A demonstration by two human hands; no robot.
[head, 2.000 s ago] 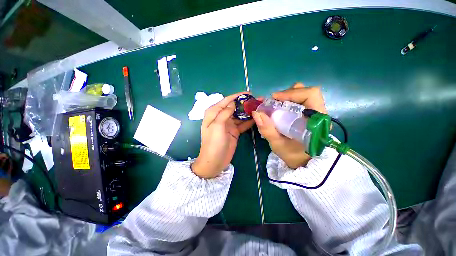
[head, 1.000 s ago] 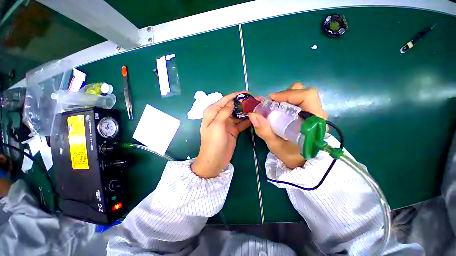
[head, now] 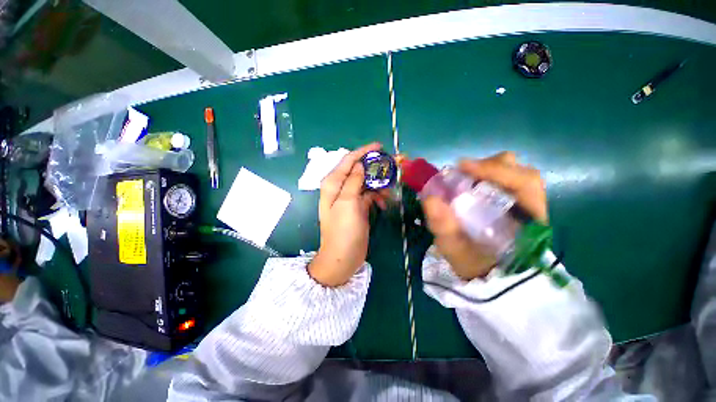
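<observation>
My left hand [head: 344,220] holds a round black workpiece [head: 379,170] by its rim, its patterned face with a yellowish centre turned up. My right hand [head: 487,208] grips a clear dispensing syringe [head: 471,206] with pinkish contents. The syringe is blurred. Its red front end [head: 418,173] points left at the workpiece, with a small gap between them. The green cap [head: 530,250] is at its rear, with a thin black cable [head: 479,300] looping below it. A second round black part [head: 532,60] lies at the back right of the bench.
The black dispenser box [head: 133,255] stands left, a clear tube [head: 149,155] and plastic bag [head: 78,149] behind it. Orange-ended tool [head: 211,147], small bag [head: 275,126], paper square [head: 253,206], and crumpled tissue [head: 318,166] lie centre-left. A slim dark tool [head: 658,82] lies far right. A grey sleeve [head: 47,338] shows lower left.
My right hand has drawn the syringe back to the right, off the workpiece. The workpiece's face is now uncovered in my left hand. The whole view has shifted slightly.
</observation>
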